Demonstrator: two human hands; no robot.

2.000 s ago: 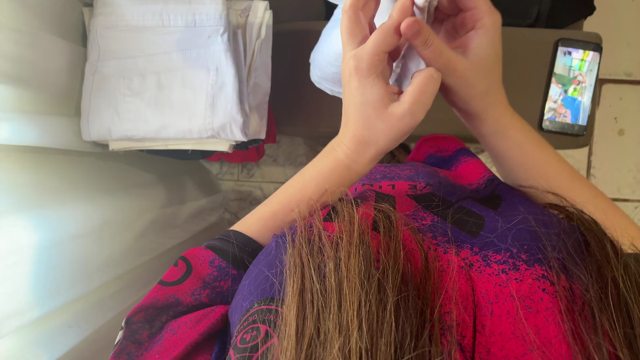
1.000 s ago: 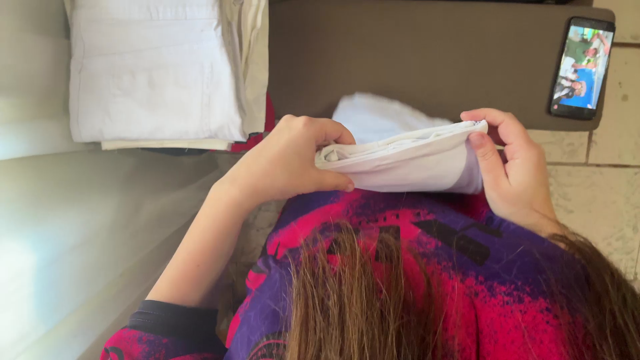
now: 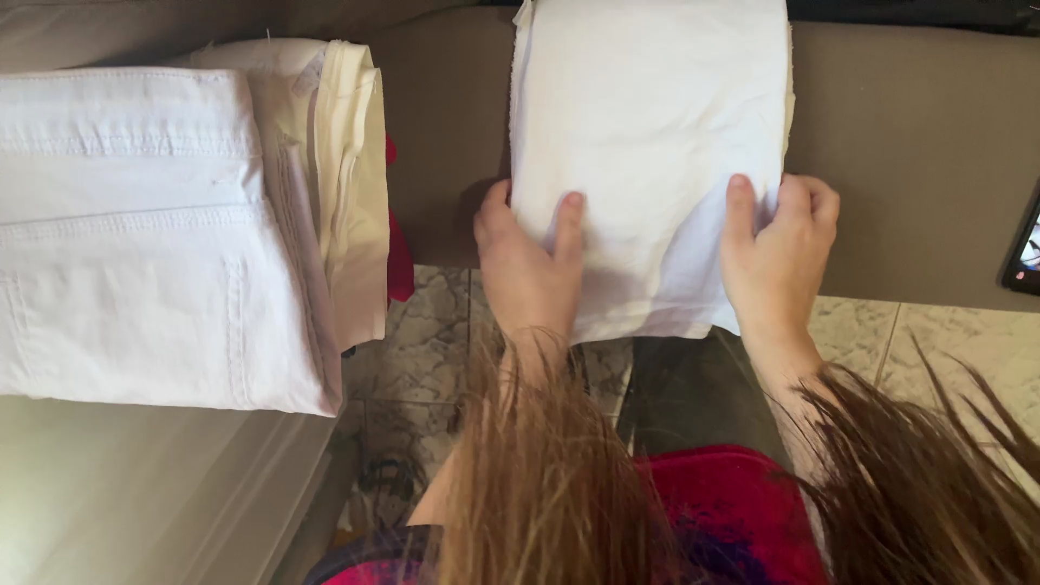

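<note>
A folded white cloth (image 3: 650, 122) lies on a brown padded surface, its near end hanging a little over the front edge. My left hand (image 3: 532, 252) grips its left side, thumb on top and fingers at the edge. On the opposite side my right hand (image 3: 776, 244) holds the cloth the same way, the thumb on top and the fingertips partly hidden under it. To the left, folded white trousers (image 3: 146, 301) with stitched seams lie on a stack with cream fabric (image 3: 357, 203) showing at its right side.
Red fabric (image 3: 398, 260) shows from under the stack. A phone (image 3: 1025, 252) with a lit screen lies at the right on the brown padded surface (image 3: 910, 162). Marbled floor tiles (image 3: 422, 325) lie below its front edge, and a pale sheer curtain (image 3: 138, 487) is at the lower left.
The white cloth, bunched between my hands a second ago, now lies flatter on the brown surface with my hands at its two sides. The view has shifted.
</note>
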